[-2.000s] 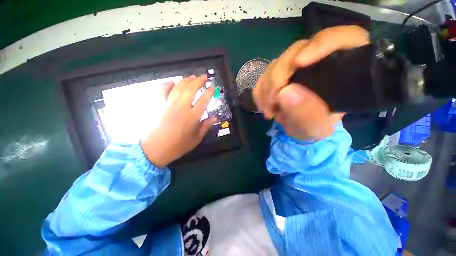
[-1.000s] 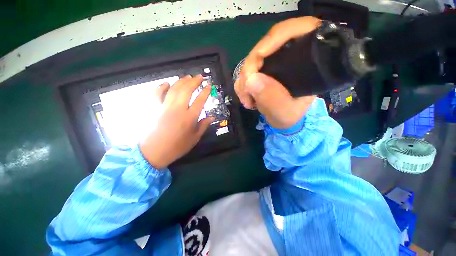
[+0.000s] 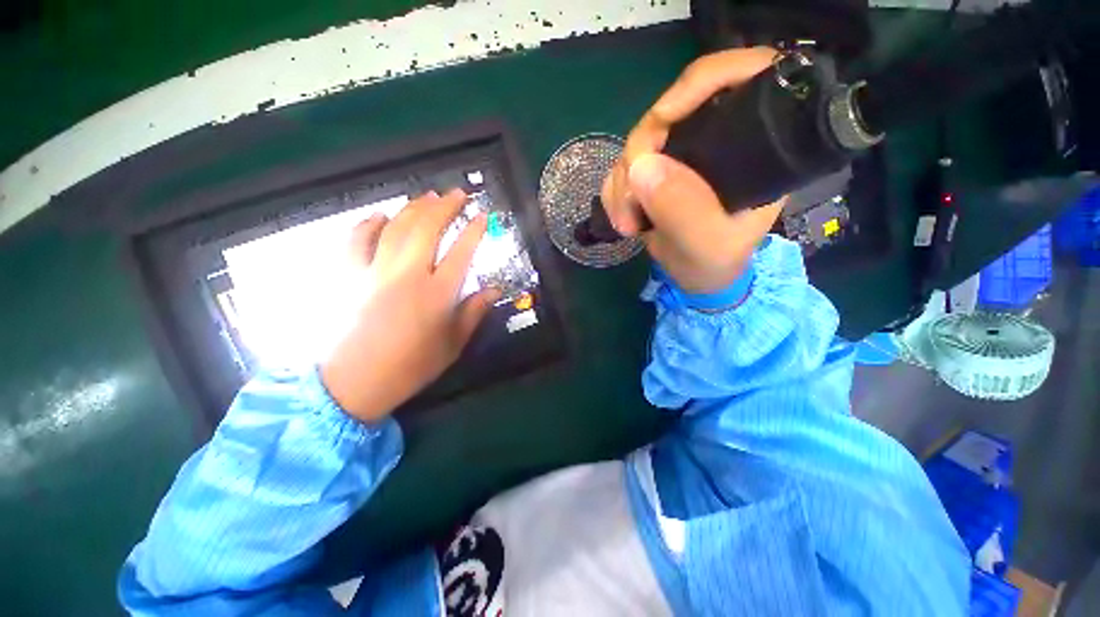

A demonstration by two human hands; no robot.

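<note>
A tablet unit (image 3: 302, 283) with a large glaring white area lies in a black tray (image 3: 549, 301). Its circuit board (image 3: 507, 259), with green, yellow and white spots, is at the right end. My left hand (image 3: 410, 295) rests on the unit, fingers spread over the board's left edge. My right hand (image 3: 694, 193) is closed around a thick black electric screwdriver (image 3: 754, 139), metal collar and cable at the rear. Its front end is over the round screw dish (image 3: 585, 193) of silver specks, right of the tray. The bit's tip is too small to tell.
A second black tray (image 3: 875, 229) with a board is partly behind my right hand. A black corded device (image 3: 935, 235) with a red light lies at bench right. A pale green fan (image 3: 992, 356) and blue bins (image 3: 977, 464) are beyond. A worn white rail (image 3: 362, 66) runs along the back.
From one second ago, the screwdriver's front end has moved over the screw dish, which now shows more fully. My left hand stays on the unit. The view has shifted slightly.
</note>
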